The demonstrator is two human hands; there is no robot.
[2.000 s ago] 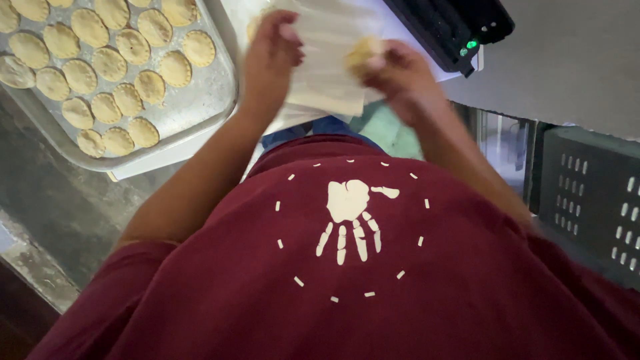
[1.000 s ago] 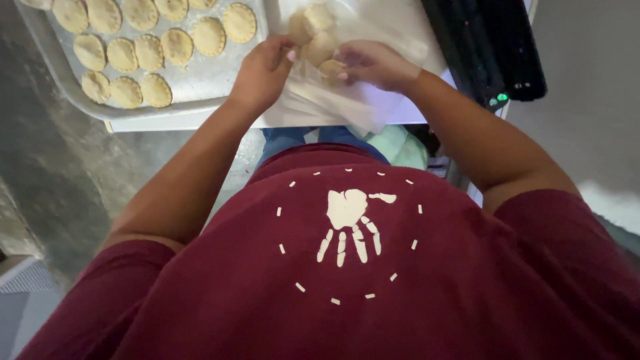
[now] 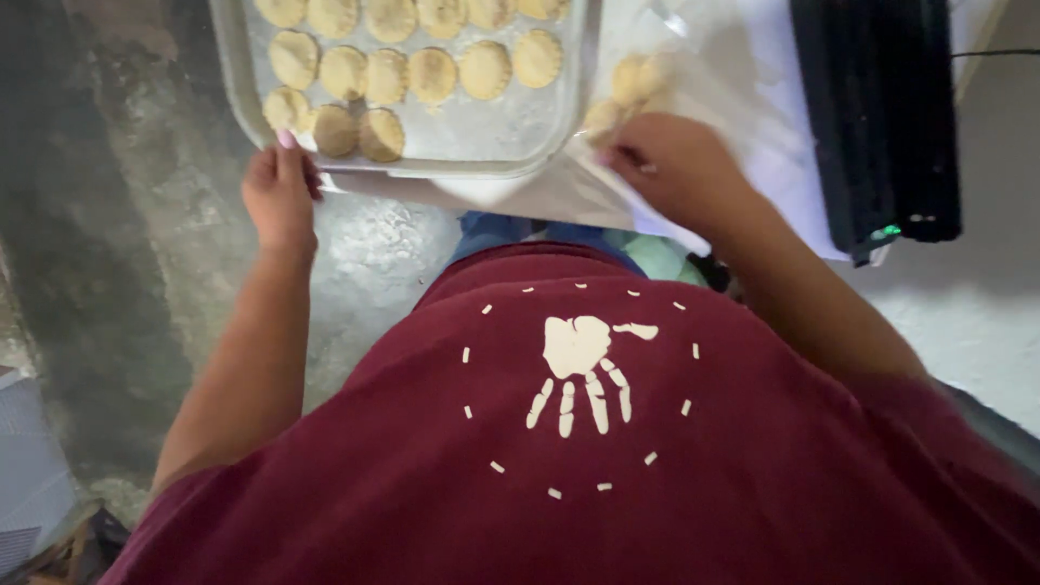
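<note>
My left hand [image 3: 280,191] is at the near left corner of a metal tray [image 3: 487,166], its thumb beside a round crimped dough pocket [image 3: 286,109]; whether it grips that piece or the rim cannot be told. Rows of similar filled dough pockets [image 3: 431,75] lie on the tray. Right of the tray, my right hand [image 3: 670,171] is at the near end of a clear plastic bag [image 3: 715,89], fingers bent in by its edge. Several dough pockets [image 3: 638,80] show in or under the plastic just beyond these fingers. What the right fingers pinch is partly hidden.
A black appliance [image 3: 877,122] with a green light stands at the right of the white table [image 3: 780,179], a cable running from its far side. The tray's near rim lies close to the table edge. A concrete floor [image 3: 357,268] shows at the left and below.
My left hand has moved left, from beside the bag to the tray's near corner. My right hand remains by the bag. The view has shifted left.
</note>
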